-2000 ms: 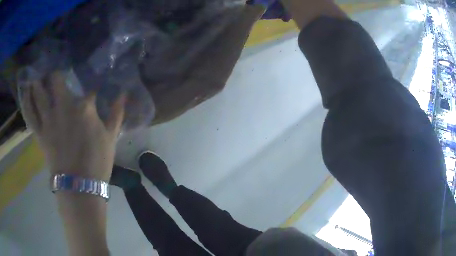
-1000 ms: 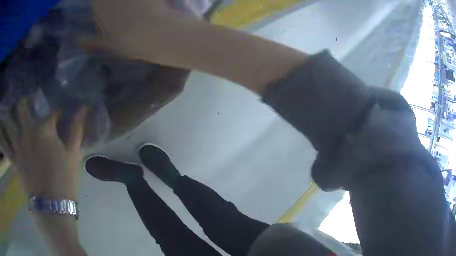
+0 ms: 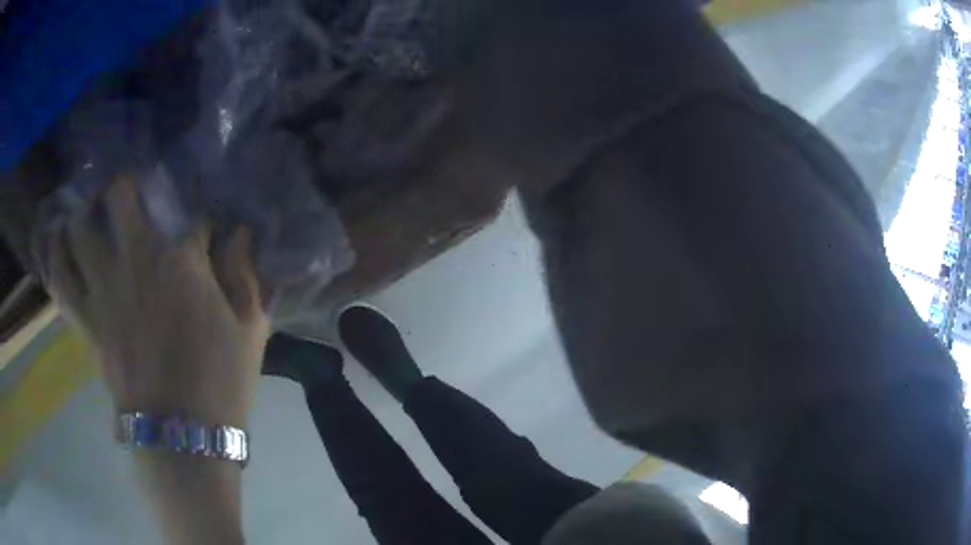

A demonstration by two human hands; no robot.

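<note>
Clear crumpled plastic bags (image 3: pixel 272 181) lie over a brown cardboard carton (image 3: pixel 426 218) at the upper left of the head view. My left hand (image 3: pixel 176 303), bare with a metal watch band at the wrist, has its fingers on the plastic at the carton's near left part. The fingertips are partly covered by plastic and blurred, so I cannot tell how firmly they grip. My right arm in a dark sleeve reaches across the upper middle; my right hand is not visible.
A blue surface (image 3: pixel 85 69) is at the top left corner above the carton. Grey floor (image 3: pixel 500 341) with yellow lines runs below. My feet and dark trouser legs stand near the carton's lower edge. A bright, cluttered area is at the far right.
My right forearm, bare and in front of the carton a second ago, has moved so that only the sleeve shows. The left hand and carton sit further right in view.
</note>
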